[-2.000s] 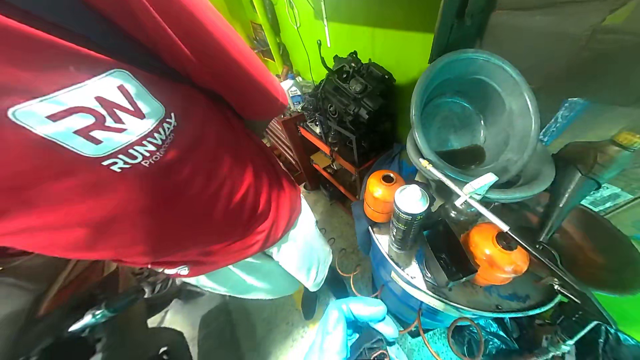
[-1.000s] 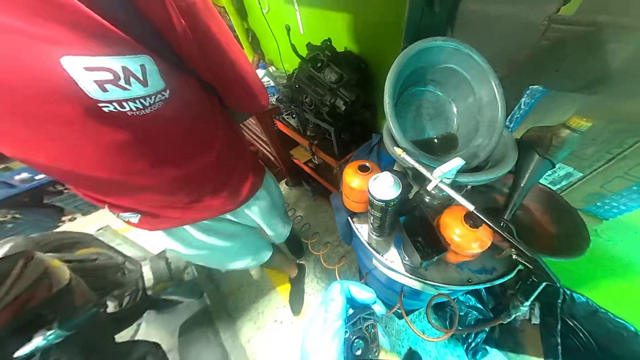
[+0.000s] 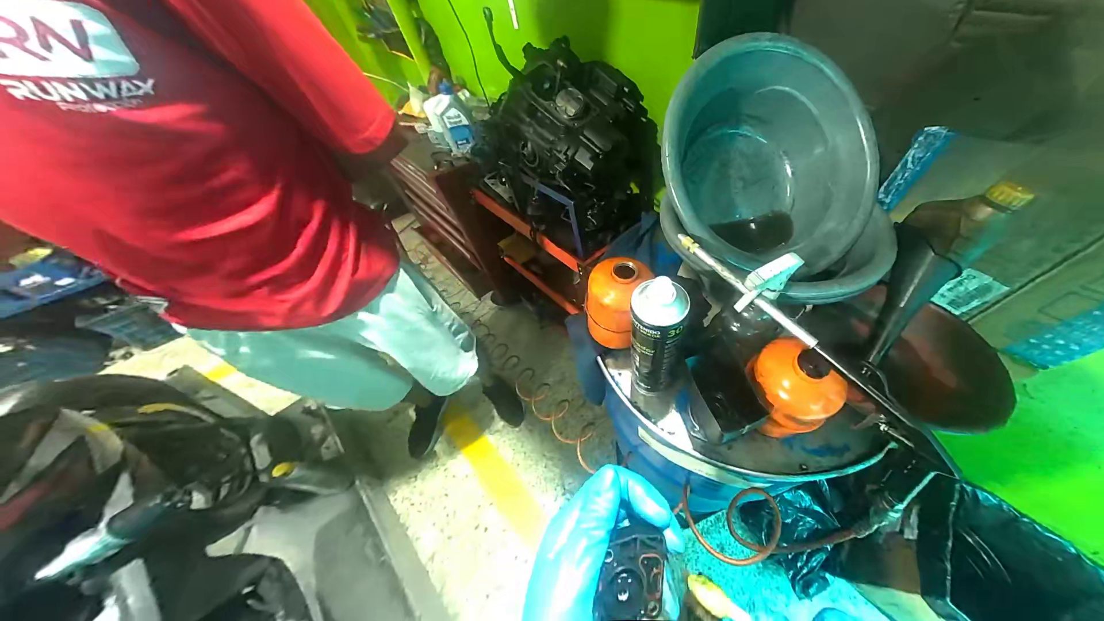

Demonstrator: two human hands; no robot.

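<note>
My left hand (image 3: 595, 539), in a light blue glove, is at the bottom centre with its fingers curled around a dark metal engine part (image 3: 634, 573). That part has round openings and a reddish-brown seal line on its face. Just right of it lies the tip of a yellow object (image 3: 714, 595), cut off by the frame edge. A sliver of blue at the bottom edge may be my right glove, but what it holds is hidden. Beyond is a blue drum (image 3: 638, 435), its top bearing a spray can (image 3: 659, 336), an orange container (image 3: 614, 302) and another orange container (image 3: 798, 384).
A person in a red shirt (image 3: 198, 190) stands at the left, beside a motorcycle (image 3: 172, 500). Grey basins (image 3: 772, 155), a long metal wand (image 3: 793, 323) and a black funnel (image 3: 914, 280) are at the right. An engine (image 3: 573, 129) rests on a red stand. A coiled hose (image 3: 552, 410) hangs over the floor.
The dark engine part in my left hand shows more fully now than two seconds ago. The view has shifted, showing more of the floor and the motorcycle.
</note>
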